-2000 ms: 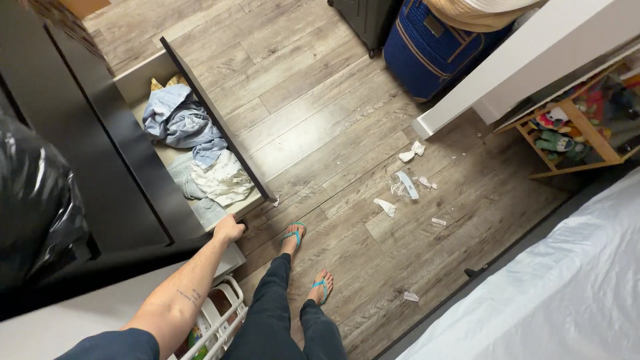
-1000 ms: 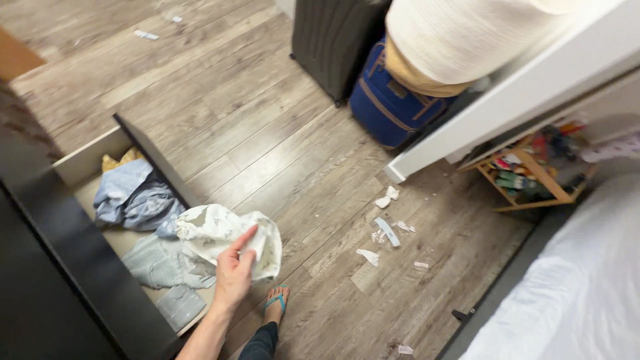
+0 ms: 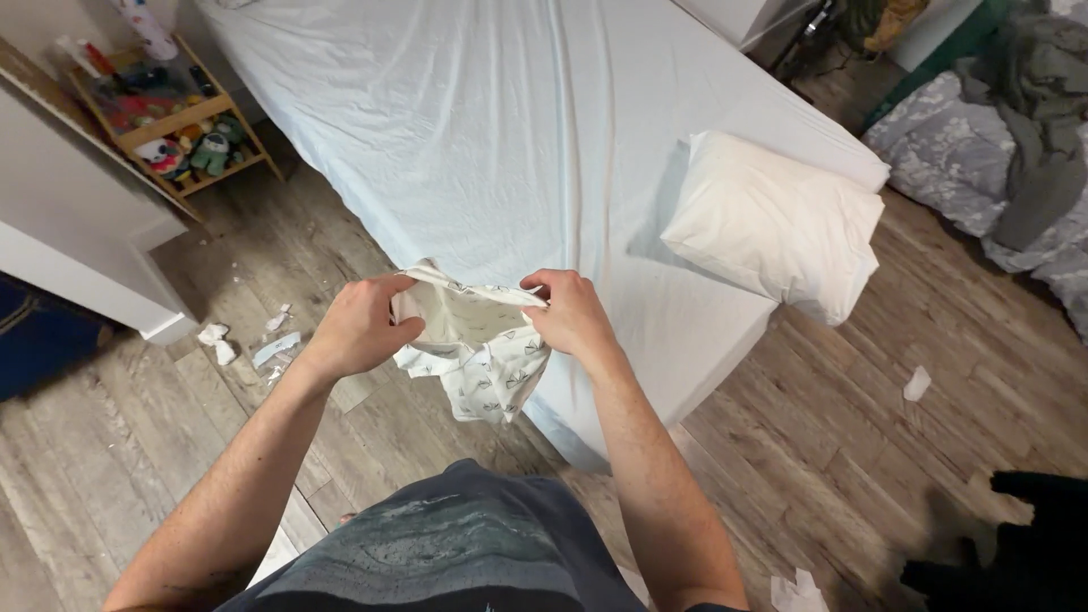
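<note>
A white cloth garment with a small dark print (image 3: 501, 374) hangs between my hands, its opening spread so the pale inside shows. My left hand (image 3: 361, 327) grips the left side of the opening, thumb toward the inside. On the right side, my right hand (image 3: 574, 314) pinches the edge between thumb and fingers. Behind the garment lies a mattress with a pale blue fitted sheet (image 3: 476, 153). A white pillow (image 3: 773, 225) rests near the mattress edge, to the right of my hands.
Paper scraps (image 3: 276, 348) litter the wooden floor (image 3: 382, 450). At the upper left stand a white wall end (image 3: 93, 263) and a small wooden shelf (image 3: 174, 123) with plush toys. Gray patterned bedding (image 3: 952, 161) is heaped at the right, and a black object (image 3: 1011, 544) sits at the lower right.
The view has swung from the open drawer to the bed. The printed garment, held in one hand over the drawer a second ago, is now stretched between both hands.
</note>
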